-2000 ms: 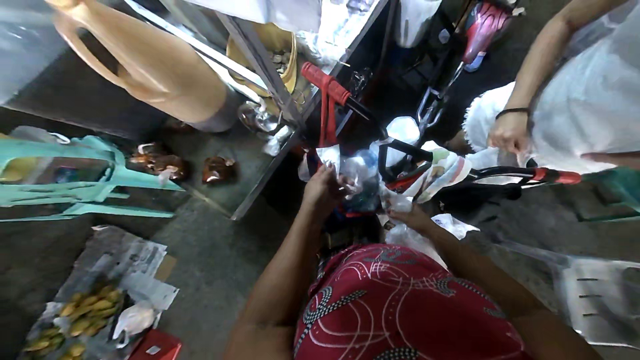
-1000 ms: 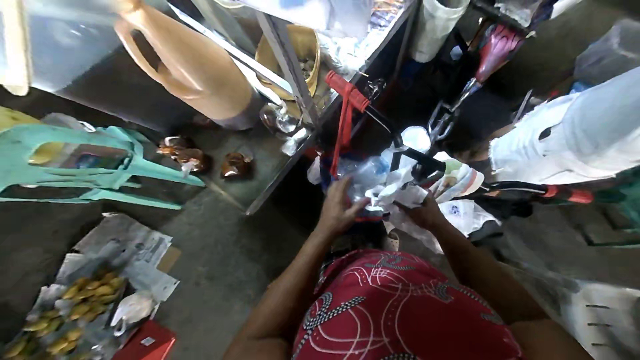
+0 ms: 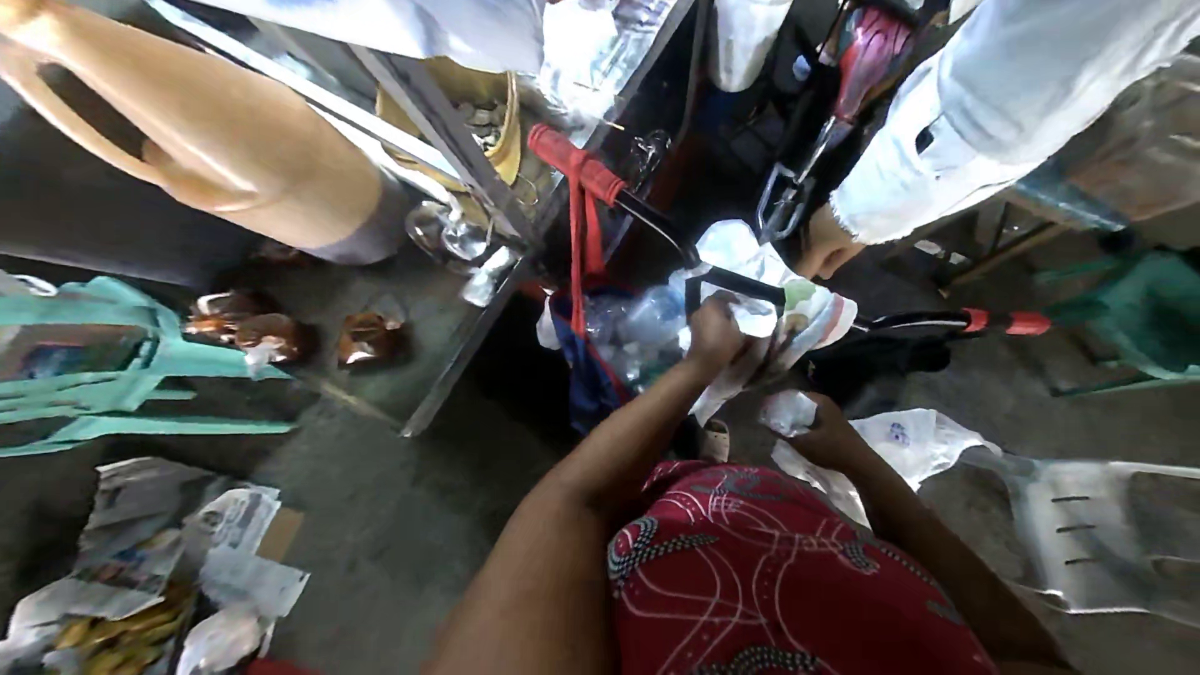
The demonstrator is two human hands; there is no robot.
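Note:
My left hand [image 3: 717, 333] reaches in at a bunched white plastic bag [image 3: 731, 246] that hangs by the black handlebar [image 3: 741, 284]; its fingers are partly hidden, so I cannot tell whether they grip it. My right hand [image 3: 817, 429], lower and to the right, is closed on a small crumpled clear plastic bag [image 3: 789, 412]. A blue bag with red straps [image 3: 578, 253] hangs from the red grip [image 3: 562, 155], with clear plastic [image 3: 647, 323] bulging in its opening. Another white plastic bag [image 3: 914, 441] with a printed mark lies beyond my right wrist.
Left are a large tan plastic jug [image 3: 234, 141], brown-filled plastic bags [image 3: 370, 339] and a green plastic chair [image 3: 141, 342]. Newspaper [image 3: 141, 525] and yellow fruit [image 3: 127, 628] lie lower left. A metal-edged table [image 3: 469, 347] stands near the handlebar. Another person's legs [image 3: 994, 122] are upper right, a white chair [image 3: 1087, 534] lower right.
My hands, close together one second ago, are now apart: the right is lower, holding clear plastic. The other person's hand with a dark wristband, seen two seconds ago, no longer shows in that place.

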